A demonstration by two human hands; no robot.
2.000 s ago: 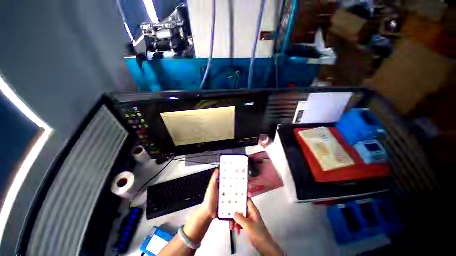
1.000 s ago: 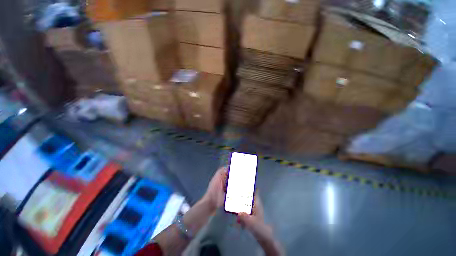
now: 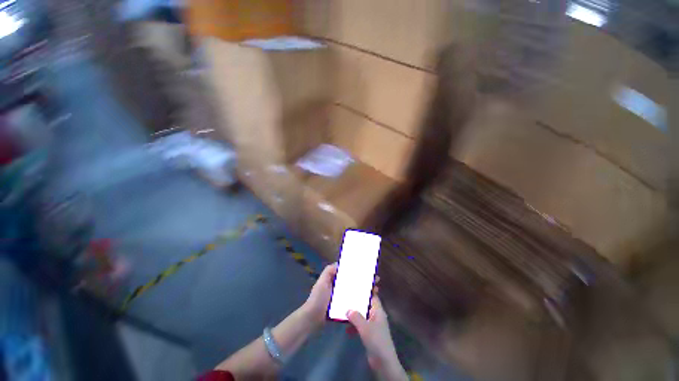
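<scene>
A smartphone (image 3: 355,274) with a blank white screen is held upright in front of me at the lower middle. My left hand (image 3: 321,292) grips its left edge, with a pale band on the wrist. My right hand (image 3: 374,328) holds its lower right side, with the thumb at the bottom of the screen. The fingers behind the phone are mostly hidden.
Blurred stacked cartons (image 3: 380,89) stand ahead and to the right, with a pile of flattened cardboard (image 3: 491,223). Yellow-black tape (image 3: 193,260) marks the grey-blue floor (image 3: 216,286). A white bundle (image 3: 195,156) lies by the cartons. Blurred items line the left edge.
The view has swung from the desk and monitor to the cartons and aisle, and the blue holders and red tray have left view. Both hands still hold the phone.
</scene>
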